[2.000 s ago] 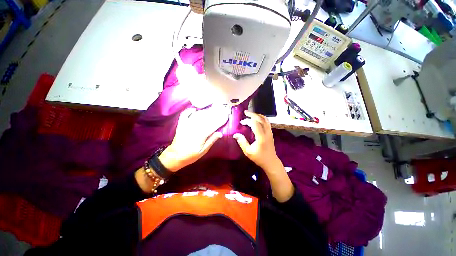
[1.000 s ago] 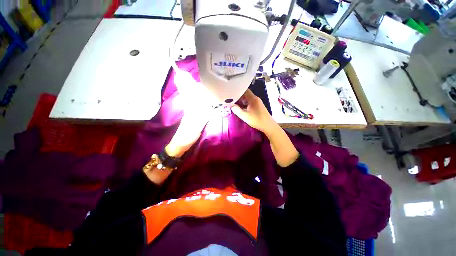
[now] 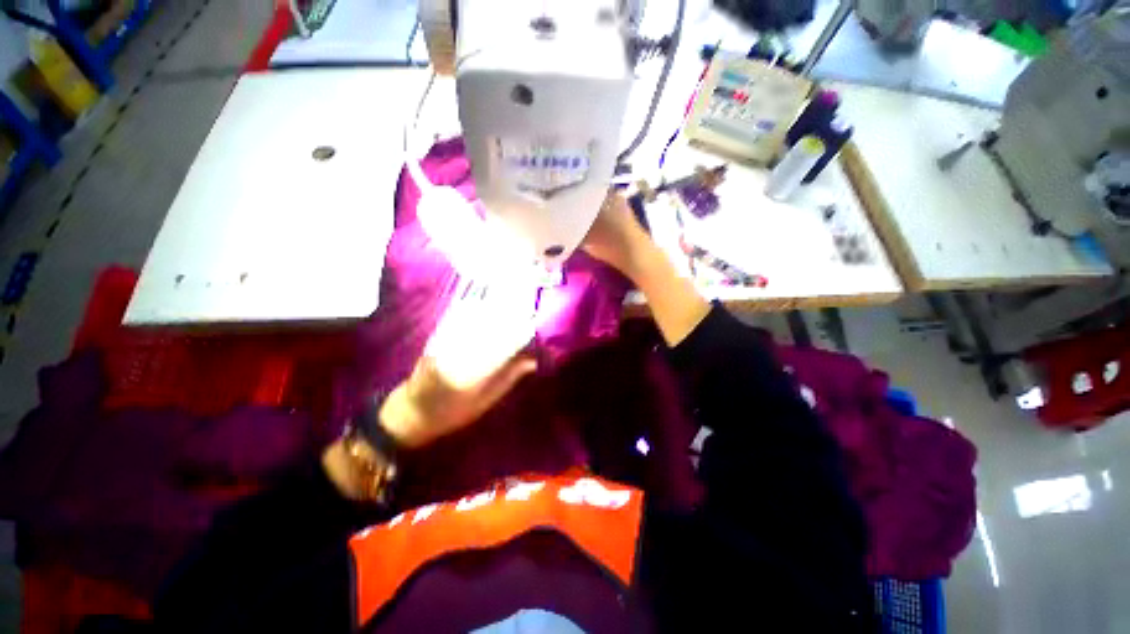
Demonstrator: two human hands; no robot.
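Observation:
The maroon garment (image 3: pixel 415 291) lies under the white sewing machine head (image 3: pixel 539 149) and runs down to the lap; it looks magenta near the lamp glare. My left hand (image 3: pixel 465 372) rests on the cloth in front of the needle area, its fingers washed out by the glare, so its hold is unclear. My right hand (image 3: pixel 612 238) is at the right side of the head, its fingers hidden behind the head. The presser foot and needle are lost in the glare.
A red crate (image 3: pixel 223 365) with maroon cloth is at left. A maroon pile (image 3: pixel 911 483) sits over a blue basket (image 3: pixel 911 604) at right. On the table (image 3: pixel 793 266) are a control panel (image 3: pixel 747 109), thread cones (image 3: pixel 796 167) and a thin tool (image 3: pixel 722 266).
My right hand has moved forward from the cloth to behind the right side of the machine head. My left hand has drawn back slightly toward the lap. The view has shifted.

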